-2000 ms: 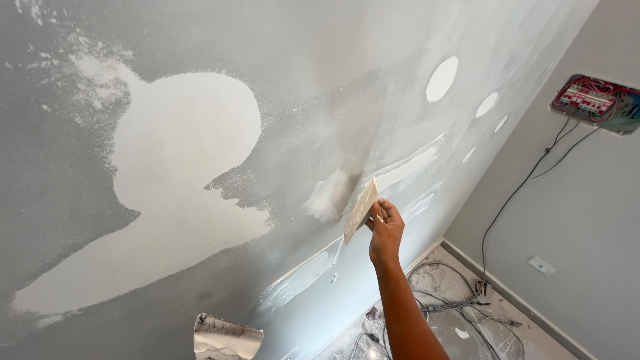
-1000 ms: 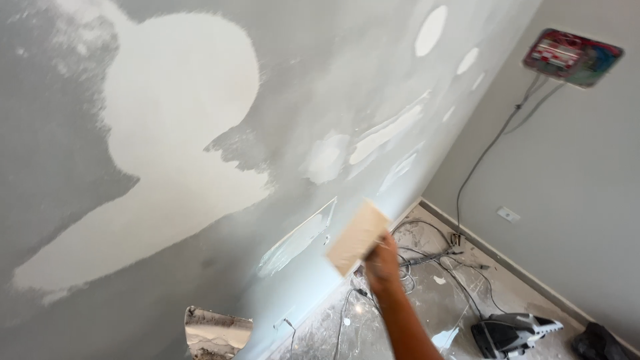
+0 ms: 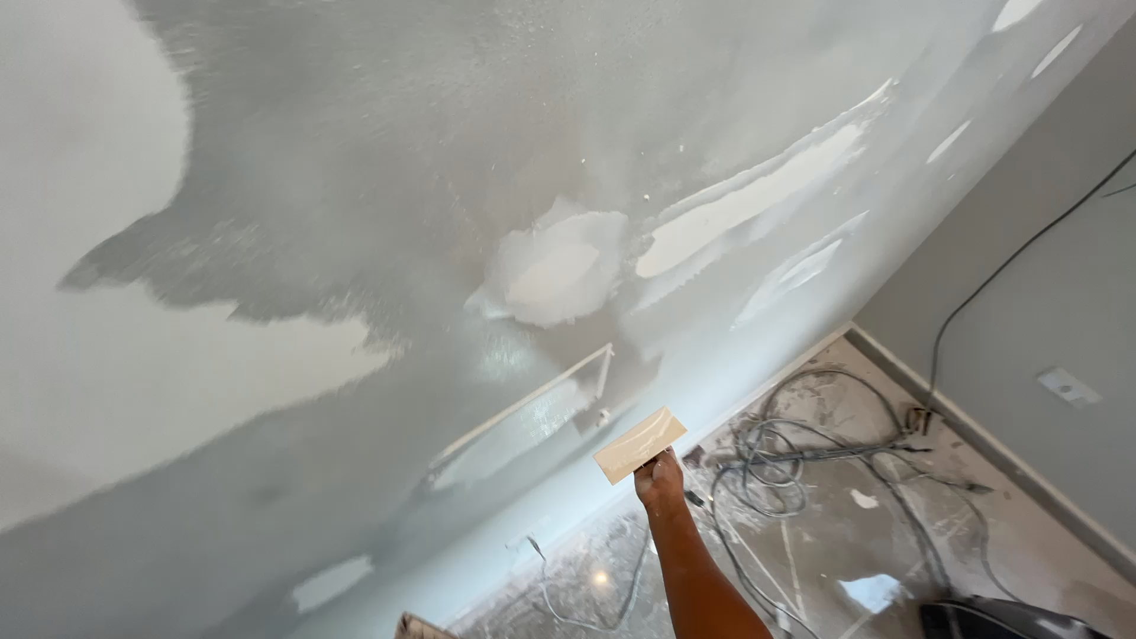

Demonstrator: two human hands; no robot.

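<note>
My right hand (image 3: pixel 659 479) grips a wide putty knife (image 3: pixel 641 444) whose pale blade carries a smear of filler. The blade is low in front of the grey wall (image 3: pixel 399 169); whether it touches the wall cannot be told. Up and left of the blade is a thin raised outline of filler (image 3: pixel 524 398) around a smoothed patch. Above that, a rounded white patch (image 3: pixel 555 271) and a long white filler strip (image 3: pixel 754 200) mark the wall. At the bottom edge shows the corner of a filler-stained board or tool (image 3: pixel 419 627). My left hand is not in view.
Coiled grey cables (image 3: pixel 781 457) lie on the dusty, splattered floor (image 3: pixel 799 541). A black device (image 3: pixel 1012 619) stands at the lower right. A cable (image 3: pixel 985 284) hangs along the side wall near a white wall plate (image 3: pixel 1068 387). A wire (image 3: pixel 537 548) sticks out near the wall's base.
My right hand was up by the filler strip two seconds ago and is now lower, near the wall's base, with the putty knife still in it. The view has shifted and come closer to the wall.
</note>
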